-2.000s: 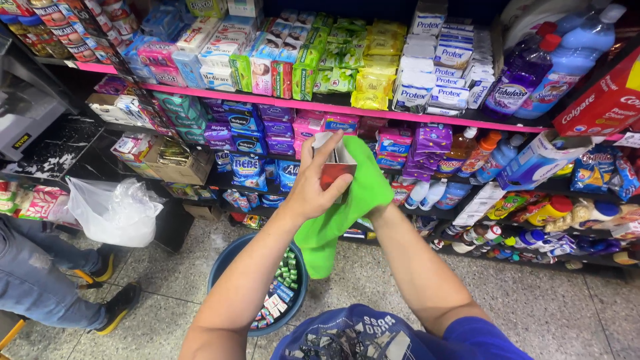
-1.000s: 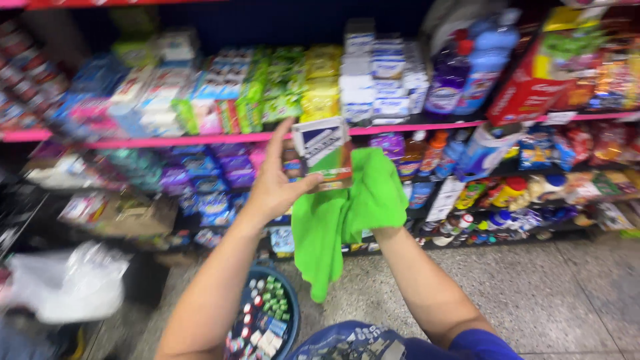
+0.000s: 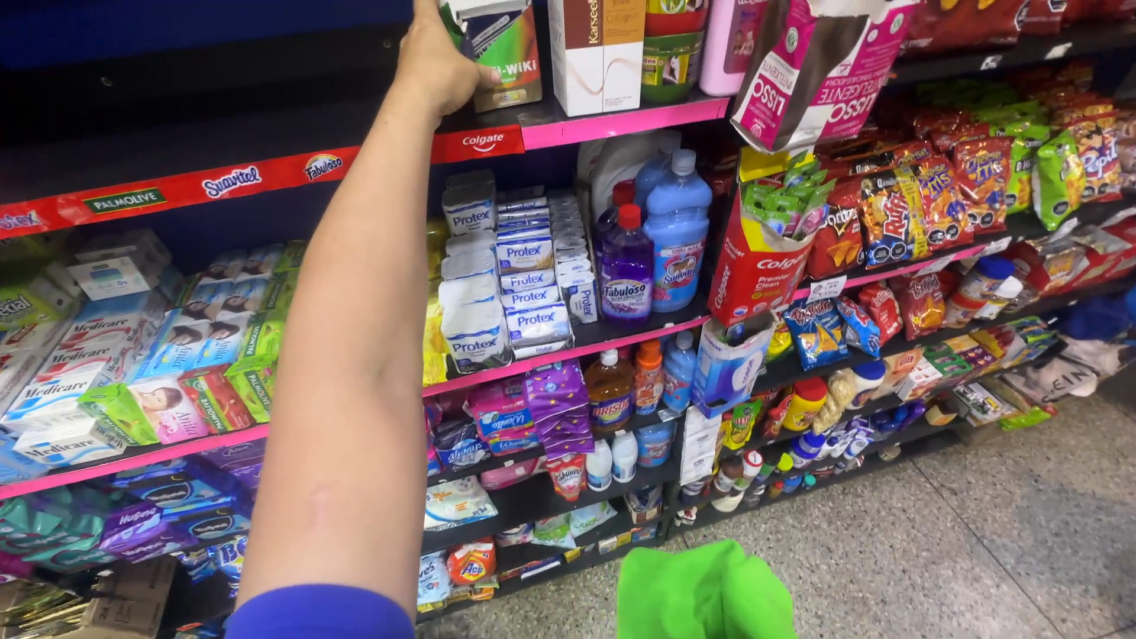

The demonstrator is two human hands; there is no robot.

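At the top of the head view, my left hand (image 3: 439, 67) is closed around a small green and dark cardboard box (image 3: 508, 58), which stands on the upper shelf. A white and brown box (image 3: 596, 53) is just right of it, followed by green-labelled jars (image 3: 672, 67) and a pink bottle (image 3: 732, 40). My bare left forearm crosses in front of the shelves. A bright green cloth (image 3: 706, 590) shows at the bottom edge; my right hand is out of view.
The upper shelf has a pink and red front edge (image 3: 626, 122). Below are Protex soap packs (image 3: 475, 324), a Fabuloso bottle (image 3: 627, 275) and a Colgate box (image 3: 759, 266). A cut-open magenta carton (image 3: 821, 75) juts out at the upper right, near snack bags (image 3: 896, 213).
My left hand has moved from over the green cloth up to the upper shelf with the box. The right hand has left the view. The view has shifted strongly toward the shelves.
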